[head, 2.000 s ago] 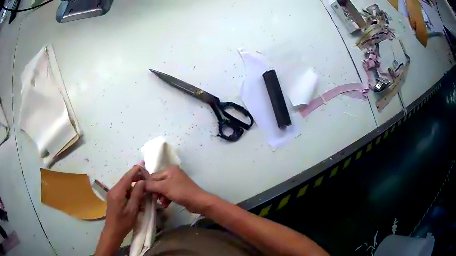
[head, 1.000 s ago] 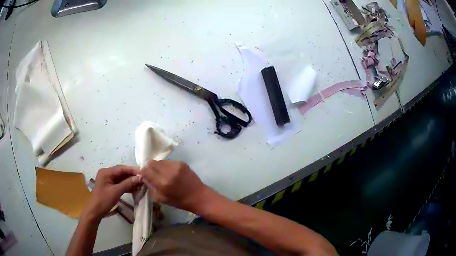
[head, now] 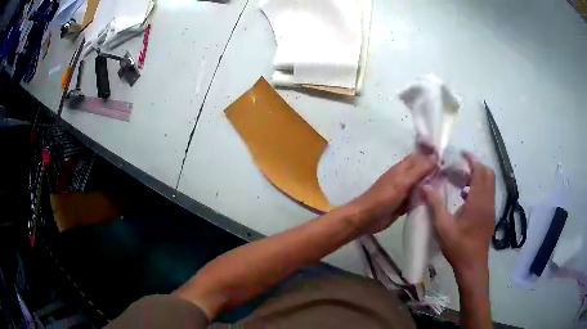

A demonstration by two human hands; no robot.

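A rolled bundle of cream-white cloth [head: 419, 241] lies upright in view in front of me, pinched at its middle, its upper end flared. My left hand [head: 412, 183] comes from the left and grips the bundle at the pinch. My right hand [head: 465, 212] is on the bundle's right side, thumb against it, fingers bent and slightly blurred. A pale pinkish strip is between the fingers; its wrap is too blurred to tell. Narrow mauve-grey strips [head: 384, 265] lie beside the bundle's lower end.
An orange-brown card template [head: 283, 144] lies left of the bundle, with stacked cream cloth [head: 322, 42] above. Black-handled shears [head: 506, 177] and a black bar [head: 549, 241] on white paper lie right. A pinkish ruler [head: 106, 108] and metal tools [head: 102, 76] lie far left.
The view has swung left, bringing the ruler and tools into sight. The bundle and both hands now appear further right. My right hand's fingers are more spread; my left hand still grips the pinch.
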